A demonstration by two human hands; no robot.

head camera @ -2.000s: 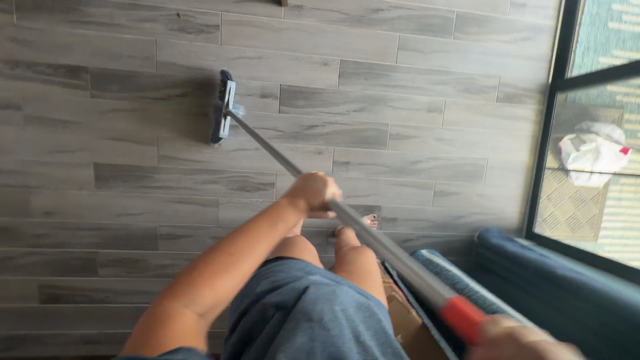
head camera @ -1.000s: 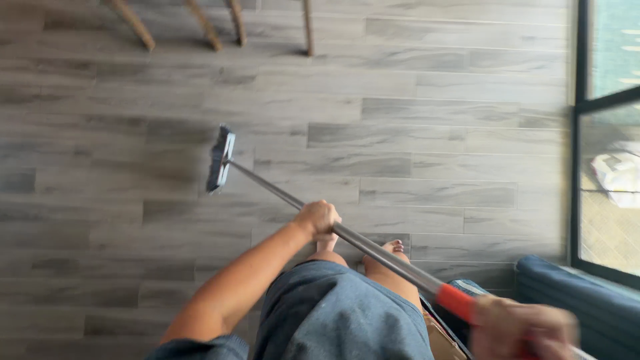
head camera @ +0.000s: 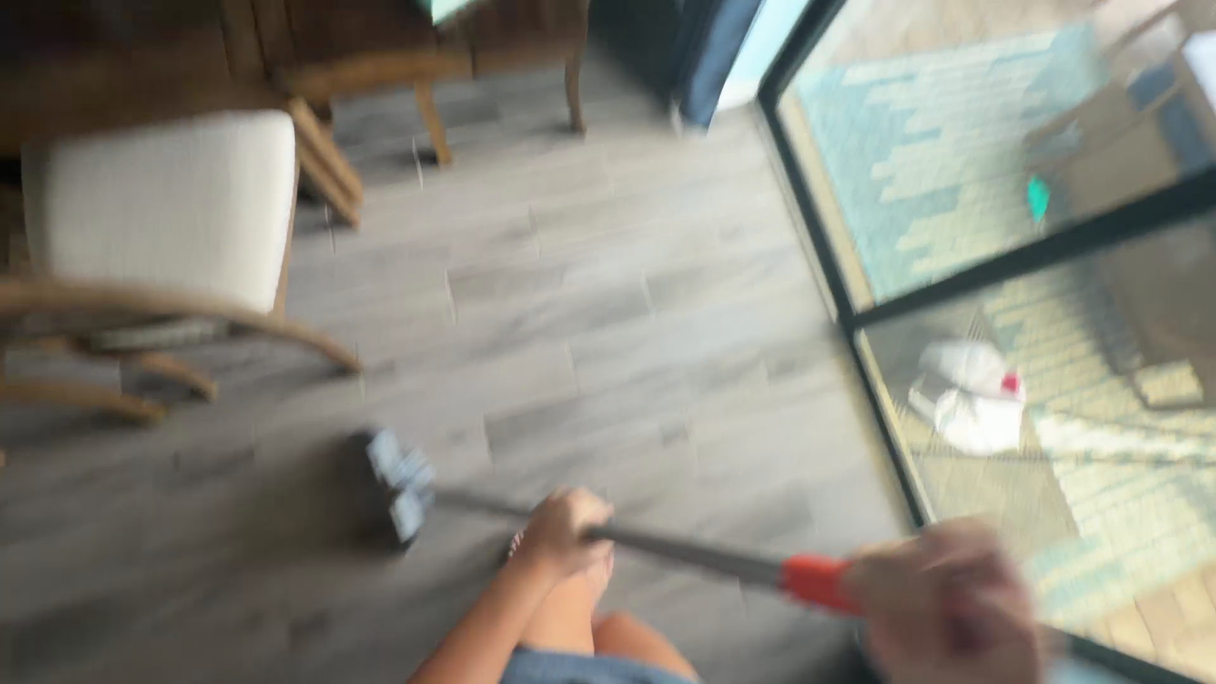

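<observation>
A push broom with a grey metal handle (head camera: 689,553) slants across the lower half of the head view. Its blurred head (head camera: 394,486) rests on the wood-look floor (head camera: 570,380), left of my feet. My left hand (head camera: 570,530) is closed around the middle of the handle, just above my bare legs. At the lower right, my right hand (head camera: 950,598) grips the red end section (head camera: 817,581) of the handle and is blurred. The fingers of the right hand cannot be made out singly.
A wooden chair with a white cushion (head camera: 171,209) stands at the left, beside a dark wooden table (head camera: 114,57) and more chair legs. A dark-framed glass door (head camera: 845,313) runs along the right; a white bag (head camera: 974,399) lies beyond it. A blue curtain (head camera: 717,62) hangs at the top.
The view has turned a lot, bringing the chair, table and curtain into sight. Both hands keep their hold on the broom handle.
</observation>
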